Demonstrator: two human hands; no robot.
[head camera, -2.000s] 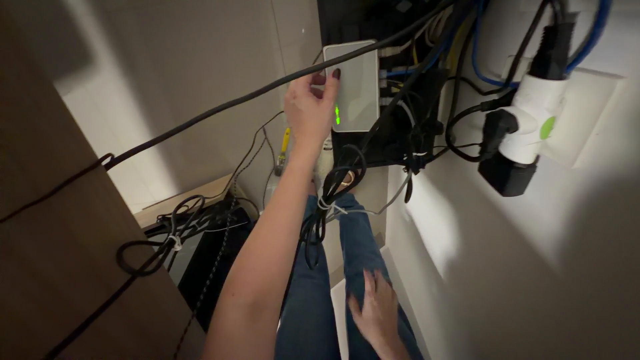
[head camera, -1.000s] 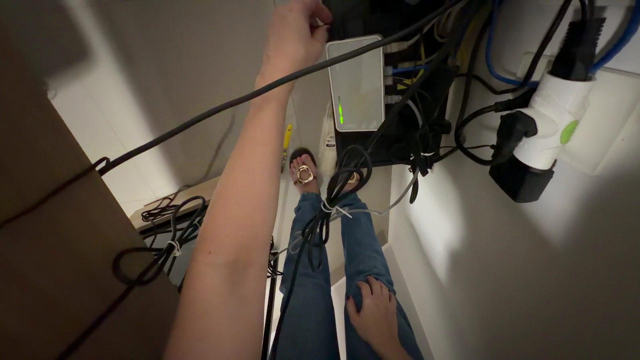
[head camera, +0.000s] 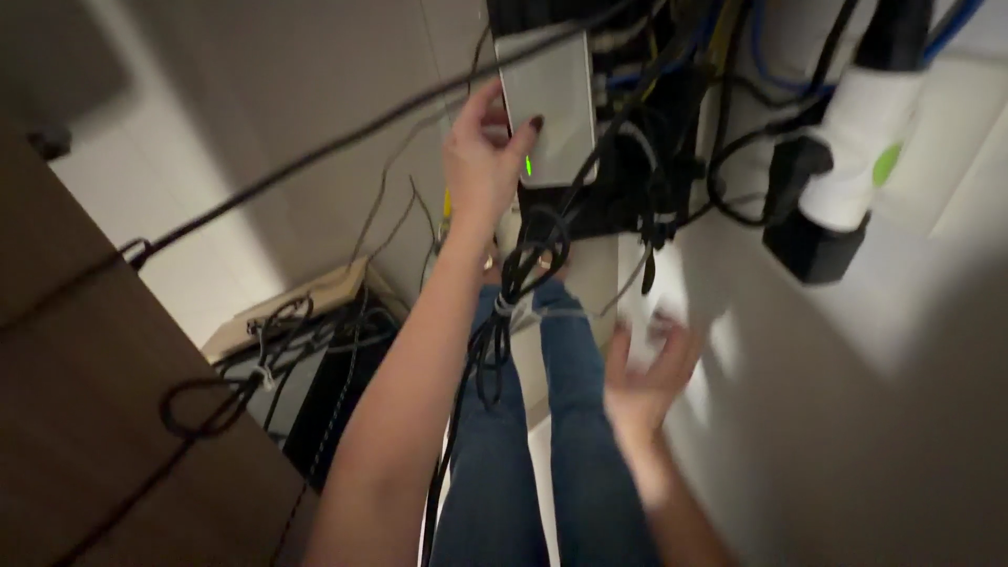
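Note:
A flat white network box (head camera: 555, 110) with a lit green indicator is at the upper middle, cables running into its right side. My left hand (head camera: 484, 157) is at the box's left edge, thumb on its face and fingers by its side, gripping it. My right hand (head camera: 650, 374), blurred, is raised near the white wall at the lower right, fingers apart and holding nothing. A tied bundle of black cable (head camera: 504, 307) hangs below the box, between my two arms. One long black cable (head camera: 315, 153) crosses in front of the box.
A white plug adapter (head camera: 854, 150) with black plugs sits on the right wall. At the left is a wooden panel (head camera: 79, 378) with coiled black cables (head camera: 228, 402) beside it. Blue and yellow cables crowd the upper right. My legs in jeans (head camera: 492, 472) are below.
My left hand was above and left of the box a second ago and is now back on its left edge. My right hand has risen off my leg.

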